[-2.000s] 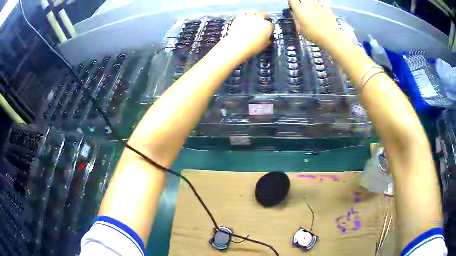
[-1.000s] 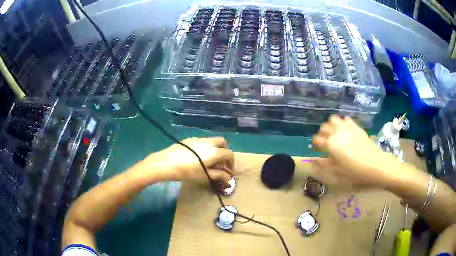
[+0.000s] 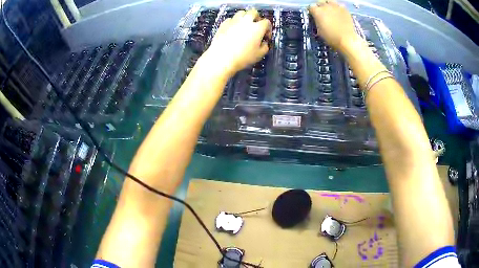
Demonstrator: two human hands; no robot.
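My left hand [image 3: 242, 39] is over the top blister tray [image 3: 289, 104] at the back, its fingers bent down at a pocket row; whether it grips a module cannot be told. My right hand [image 3: 332, 23] reaches the tray's far rows, fingertips down; its hold cannot be told. On the cardboard [image 3: 252, 189] lie several modules: a white-faced one [image 3: 229, 223] at left with its lead pointing right, a silver one [image 3: 333, 227] at right, and a grey one [image 3: 232, 257] and another [image 3: 321, 261] at the lower edge. A round black pad [image 3: 292, 208] lies between them.
A black cable [image 3: 152, 188] crosses my left forearm and the cardboard. More clear trays [image 3: 100, 78] stand at left. Blue bins [image 3: 458, 99] and a white squeeze bottle [image 3: 415, 60] are at the back right.
Both hands have moved from the cardboard up to the back tray. Two modules now lie uncovered on the upper cardboard, left and right of the black pad. The view has shifted.
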